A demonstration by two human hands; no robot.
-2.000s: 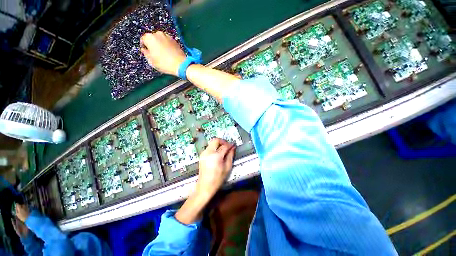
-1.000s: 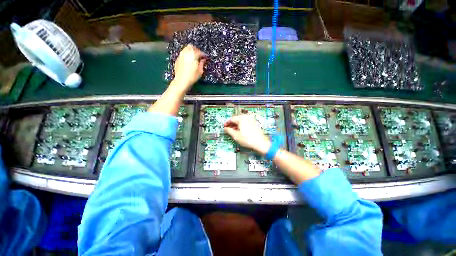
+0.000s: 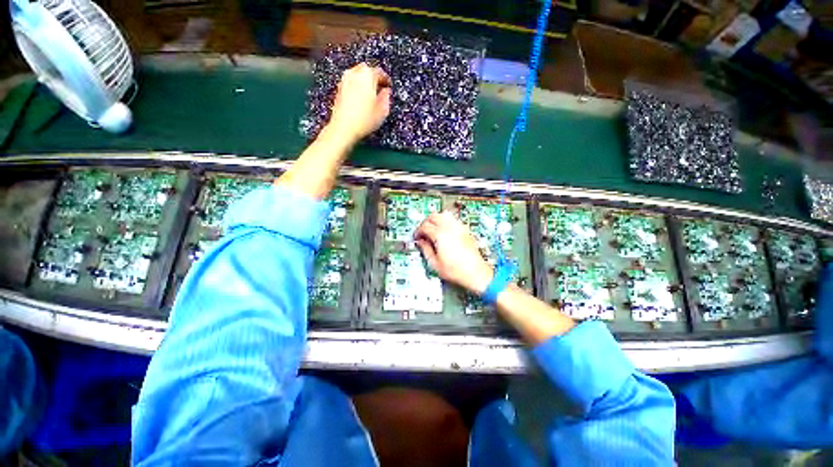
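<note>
My left hand [image 3: 363, 100] is bare and lies over the left part of a dark purple and silver component pile [image 3: 427, 91], fingers bent. My right hand [image 3: 449, 248], with a bright blue wrist strap [image 3: 499, 280], is over the carrier [image 3: 368, 296] in front of me. Its fingertips are close together between an upper-left circuit board and the lower-left circuit board [image 3: 411, 285]. Any small part in either hand's fingertips is hidden or too small to make out.
A thin blue coiled cord [image 3: 527, 100] crosses down to the strap. A white fan [image 3: 78, 57] stands at left, a second component pile [image 3: 683, 141] at right. The pale line rail [image 3: 411, 353] runs nearest my body. A person's blue sleeve [image 3: 767, 406] shows at right.
Two seconds ago my right hand was at the pile and my left hand at the boards; they have swapped places. Since one second ago the view has shifted slightly and both hands have barely moved.
</note>
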